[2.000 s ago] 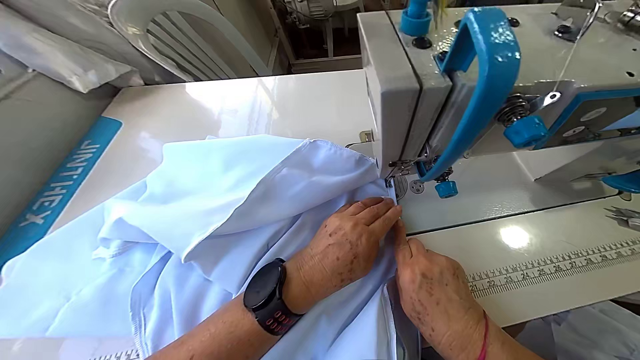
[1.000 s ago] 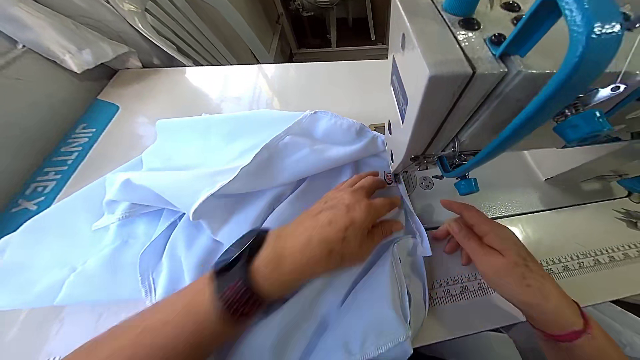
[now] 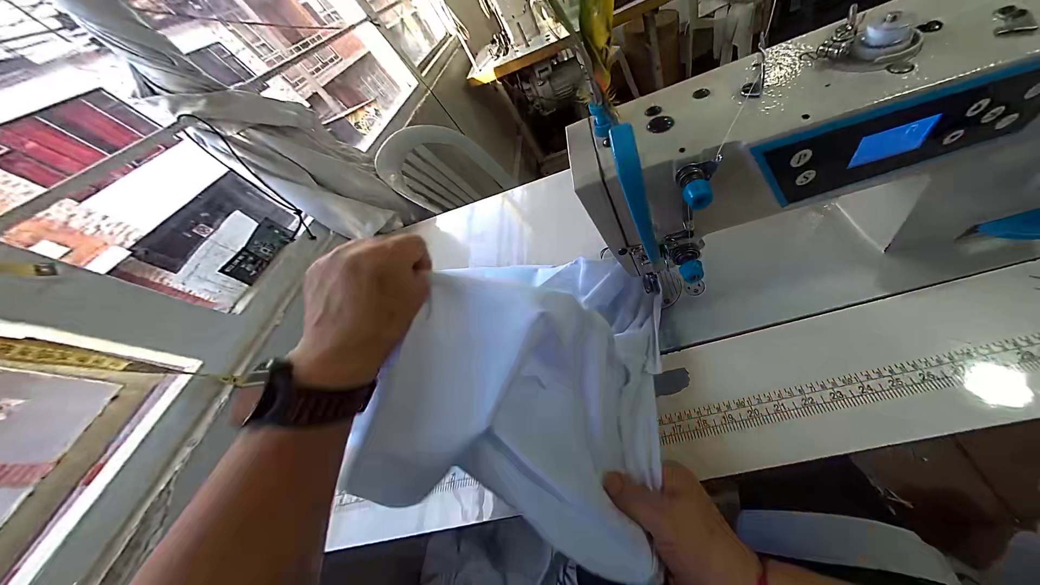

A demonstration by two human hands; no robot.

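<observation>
White fabric (image 3: 528, 366) hangs and spreads between my hands, with its far right part lying at the needle area of a sewing machine (image 3: 626, 195). My left hand (image 3: 366, 305), with a dark watch on the wrist, is closed on the fabric's upper left corner and holds it raised. Near the front edge of the table, my right hand (image 3: 678, 516) pinches the fabric's lower right edge between thumb and fingers. The presser foot is partly hidden by the machine head and cloth.
The sewing table (image 3: 756, 431) bears a printed ruler scale along its front. A white plastic chair (image 3: 443, 166) stands behind it. Window frames and a bundled curtain (image 3: 268, 146) are at the left. Another sewing machine (image 3: 520, 24) stands farther back. Pale cloth (image 3: 845, 544) lies below the table edge.
My left hand has gone from resting on the fabric to lifting its left part. My right hand, apart from the cloth one second ago, now grips its near edge. The view has swung upward.
</observation>
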